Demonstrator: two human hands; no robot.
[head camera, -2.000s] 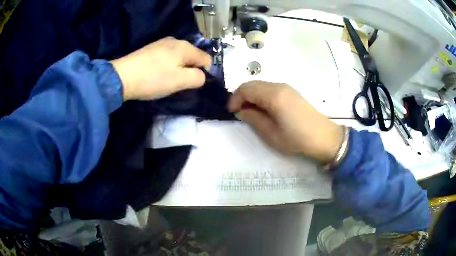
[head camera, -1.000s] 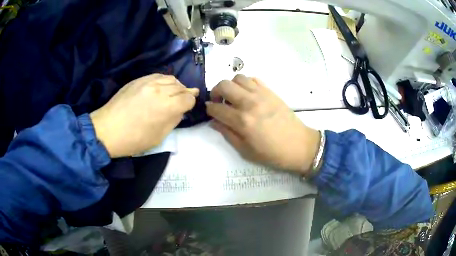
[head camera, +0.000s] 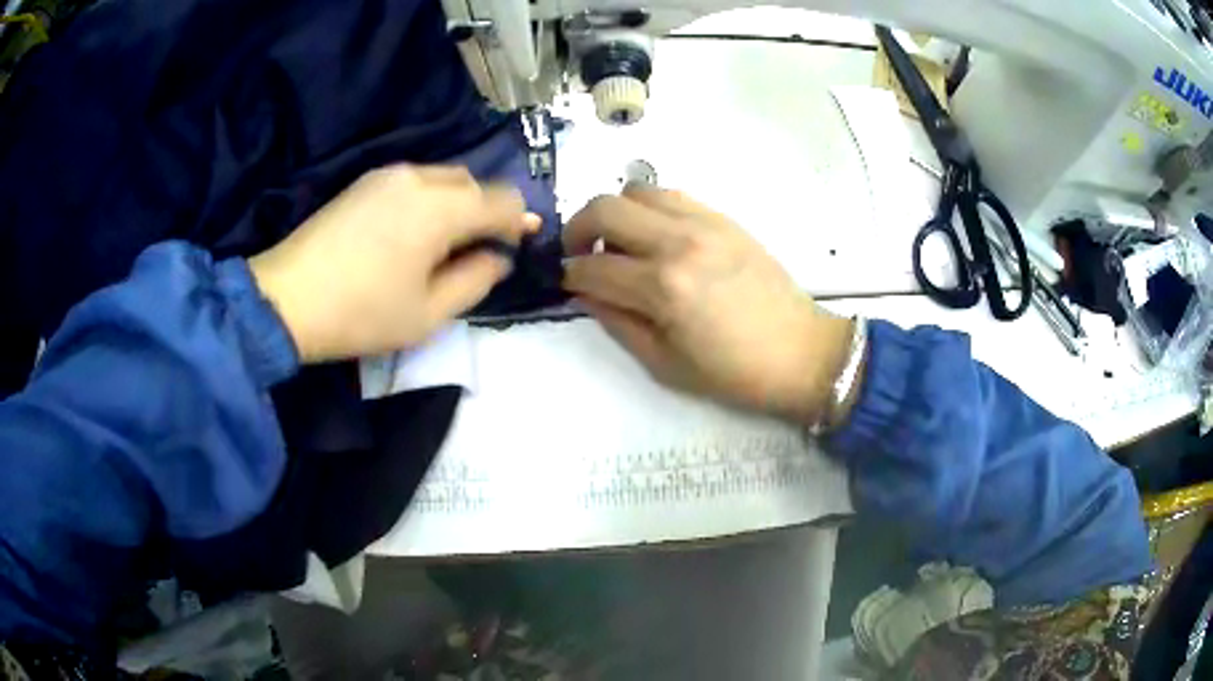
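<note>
The dark navy garment (head camera: 266, 120) lies heaped on the left and runs to the presser foot (head camera: 539, 140), which stands at its right edge. My left hand (head camera: 399, 260) is over the cloth, slightly blurred, thumb and forefinger curled towards each other on a dark bit of it. My right hand (head camera: 692, 286) pinches the cloth's right edge just below the foot. My palms and the cloth between my fingertips are partly hidden. A white flap (head camera: 432, 362) shows under the cloth below my left hand, with a dark navy corner hanging beneath it.
The white machine table (head camera: 639, 399) has ruler markings near its front edge. Black-handled shears (head camera: 968, 200) lie at the right, beside a thin metal tool (head camera: 1058, 313). The white machine head (head camera: 1038, 120) arches above. A clear plastic bag (head camera: 1177, 299) and dark scraps are at the far right.
Since one second ago my left hand has risen a little and its thumb and forefinger have parted more. My right hand stays at the cloth edge. Earlier, the cloth was bunched higher between both hands.
</note>
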